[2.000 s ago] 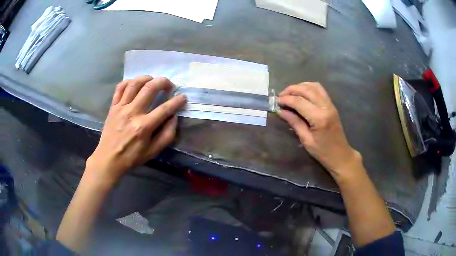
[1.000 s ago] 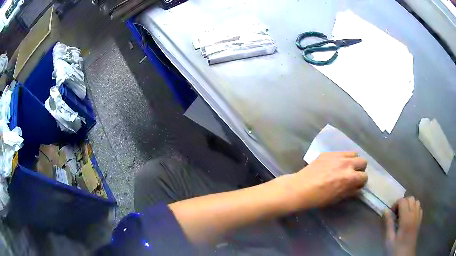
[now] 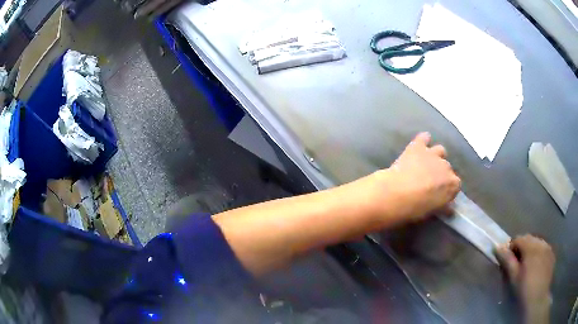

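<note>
A white fabric piece [image 3: 474, 223] lies folded to a narrow strip on the grey pressing table, slanting down to the right. My left hand [image 3: 426, 180] is on its upper left end, fingers bent, covering that end. My right hand [image 3: 527, 261] pinches its lower right end between thumb and fingers. The folding template cannot be made out; it may be hidden in the fold.
Dark green scissors [image 3: 405, 52] rest on white cut pieces [image 3: 476, 85]. A pile of pressed strips [image 3: 298, 47] lies near the table's far left edge. A cream interlining stack [image 3: 550, 177] lies at right. Blue bins [image 3: 47, 142] with cloth and scraps stand on the floor.
The view has swung left, and the iron has left the picture. The fabric piece, spread wide before, is now folded narrow. My left hand has moved up slightly.
</note>
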